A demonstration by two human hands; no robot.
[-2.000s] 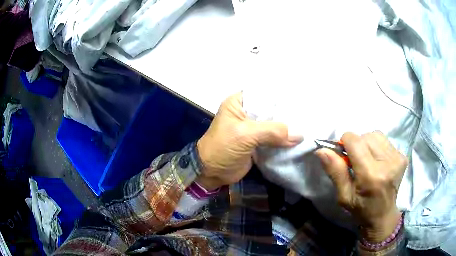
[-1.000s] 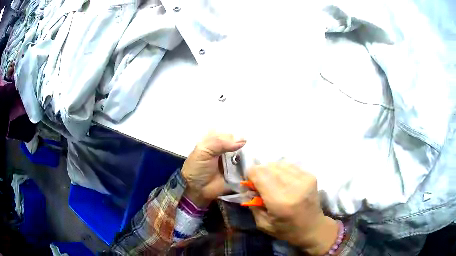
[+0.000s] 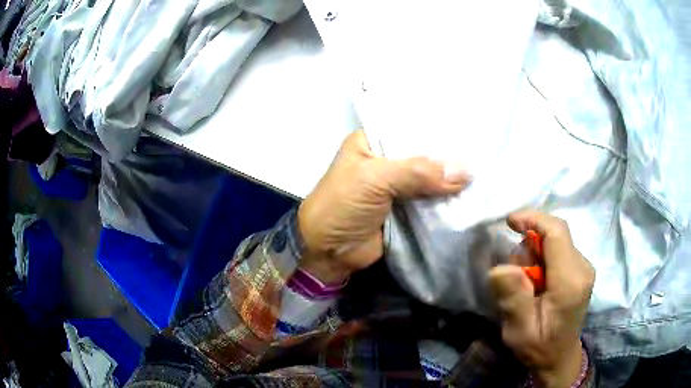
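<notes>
A pale grey-white garment [image 3: 447, 114] is spread on the table and hangs over its near edge; much of it is washed out by glare. My left hand [image 3: 352, 208] grips its near edge, thumb on top and the fingers hidden under the cloth. My right hand [image 3: 549, 292], slightly blurred, holds orange-red thread snips [image 3: 535, 261] over the garment, to the right of my left hand. The snips' blades are blurred and cannot be made out. A dark seam line [image 3: 564, 125] curves across the cloth beyond my right hand. A small metal round [image 3: 330, 15] shows near the top.
A heap of similar garments [image 3: 136, 68] lies at the far left of the white table [image 3: 265, 98], partly overhanging its edge. Blue bins [image 3: 140, 265] stand on the floor at the left, and one at the lower left [image 3: 106, 337] has pale cloth in it.
One second ago both hands were together at a small stitched piece with a metal round. Now my left hand holds the garment edge farther up, and my right hand has moved right with the snips.
</notes>
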